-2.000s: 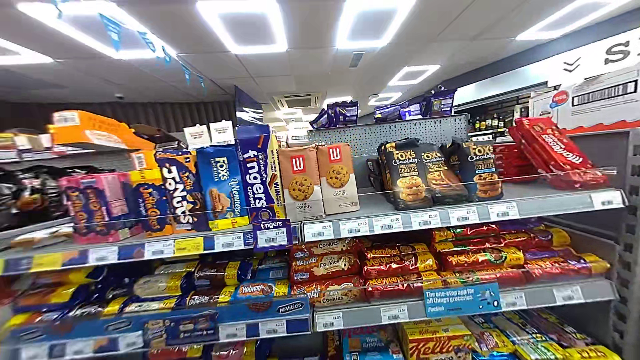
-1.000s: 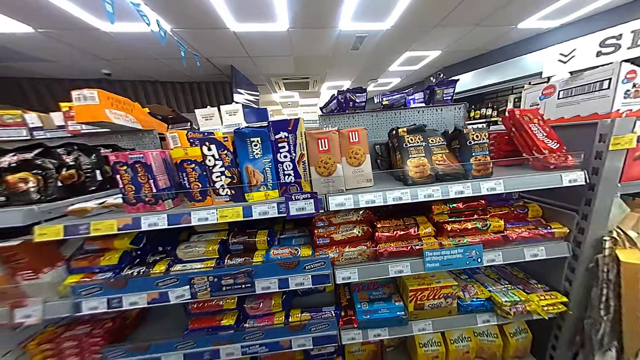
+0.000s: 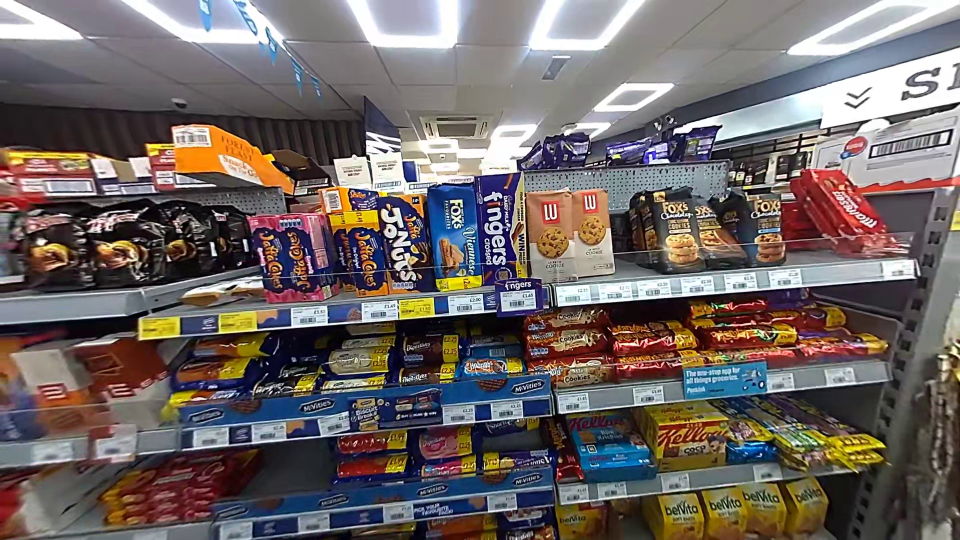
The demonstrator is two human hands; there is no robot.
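Neither of my hands shows in the head view. In front of me are shop shelves of biscuits. On the top shelf a pink Jaffa Cakes box (image 3: 292,257), a Jaffa Jonuts box (image 3: 405,244), a blue Fox's Viennese box (image 3: 454,236) and a purple fingers box (image 3: 499,225) stand side by side. Two LU cookie packs (image 3: 571,234) are right of them, then black Fox's cookie bags (image 3: 679,231) and tilted red packs (image 3: 844,210). Rolled biscuit packs (image 3: 652,339) lie on the shelf below. Lower down are a Kellogg's box (image 3: 682,435) and yellow belVita boxes (image 3: 726,512).
Black bags (image 3: 124,244) fill a shelf at the left, under an orange carton (image 3: 225,156). A metal shelf upright (image 3: 904,352) stands at the right. Purple packs (image 3: 566,150) sit on top of the perforated back panel (image 3: 637,187). Price labels line the shelf edges.
The view has shifted, bringing more of the left shelves and the lower rows into sight than two seconds ago. No item has plainly moved.
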